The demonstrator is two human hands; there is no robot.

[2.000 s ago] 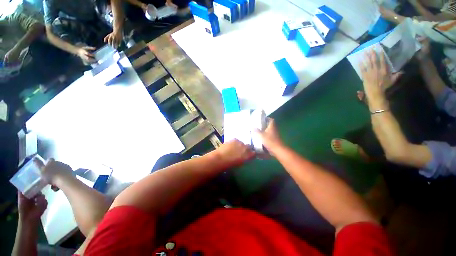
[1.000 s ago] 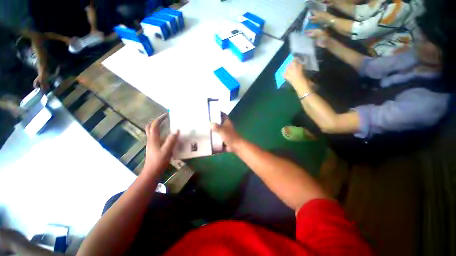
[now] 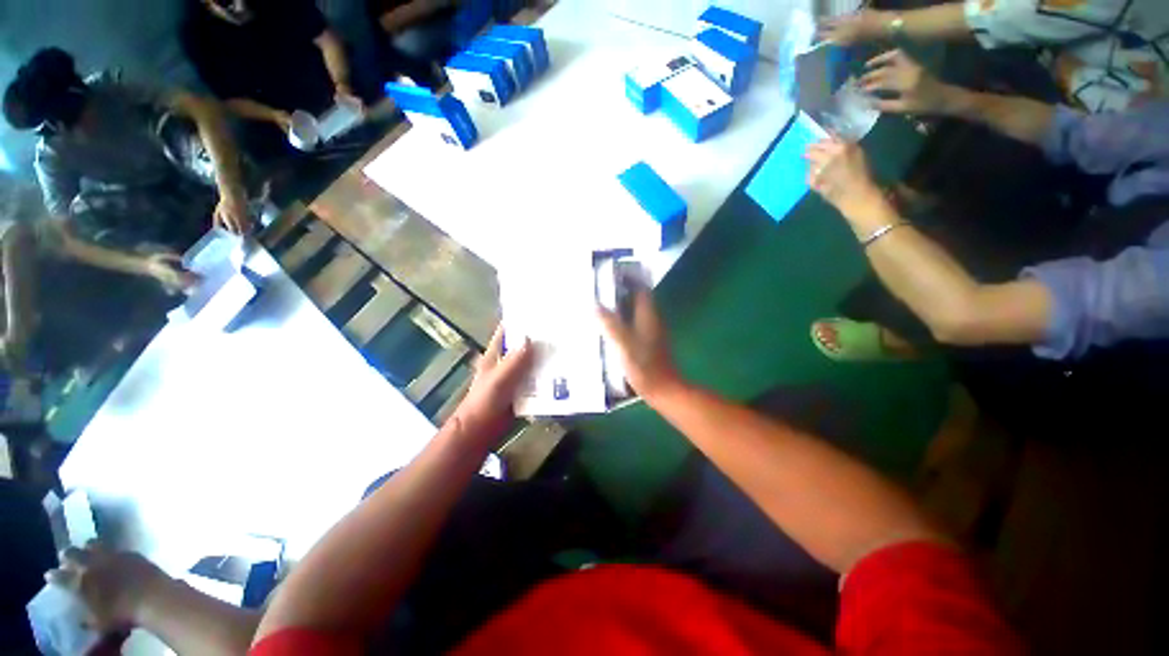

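Observation:
A retail carton with a white printed face is held over the near edge of the white table, in front of me. Its right side looks open, with a greyish inside. My left hand grips its left lower edge. My right hand is at the open right side, its fingers on the edge or partly inside; which one I cannot tell. What lies inside is not clear.
Blue cartons stand on the white table, several in a row at the back. A second white table is left, past a wooden pallet. Several people work around; a neighbour's hand holds a blue-and-white box at right. The floor is green.
The view has swung left and back right. The carton was upright between both hands; now its printed face shows, with my left hand at its left edge and my right hand at its open side.

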